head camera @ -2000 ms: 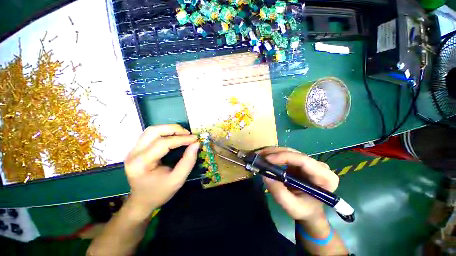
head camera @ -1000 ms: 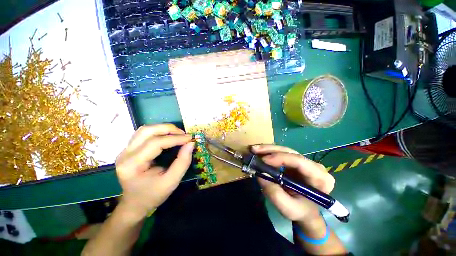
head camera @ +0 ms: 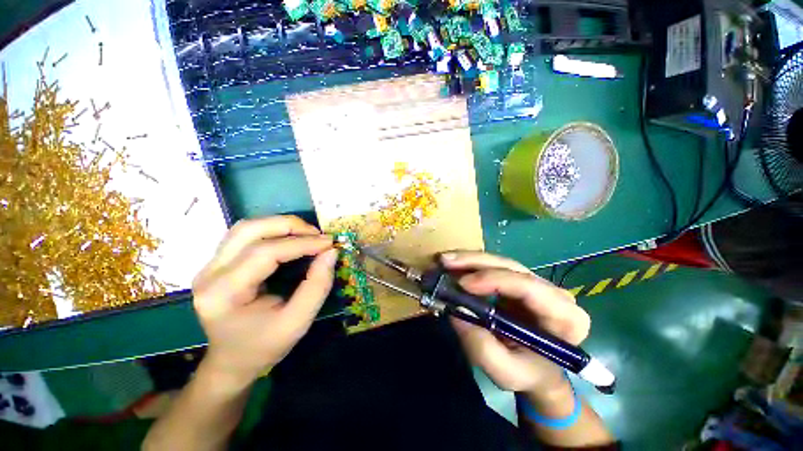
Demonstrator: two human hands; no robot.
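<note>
My right hand (head camera: pixel 519 321) holds the black soldering iron (head camera: pixel 515 335), its white end to the lower right. Its metal tip and thin feed tube point left at the top of a row of small green circuit boards (head camera: pixel 358 286). The row lies along the near left edge of the wooden work board (head camera: pixel 352 145). My left hand (head camera: pixel 264 286) pinches something tiny at the top board with thumb and forefinger; it looks like a gold pin, mostly hidden. A small pile of gold pieces (head camera: pixel 409 203) lies on the wooden board.
A white tray (head camera: pixel 145 70) heaped with gold pins is at left. Green board assemblies (head camera: pixel 423 31) lie on a black grid tray (head camera: pixel 242 110) beyond. A yellow-green tub (head camera: pixel 526 176) holds silvery bits. A dark soldering station (head camera: pixel 696 66), cables, a white stick (head camera: pixel 585 66) and a fan (head camera: pixel 788 132) are at right.
The view has shifted slightly, so the pin tray sits further left. Both hands stay at the top of the board row, with the iron tip still close to the left fingertips.
</note>
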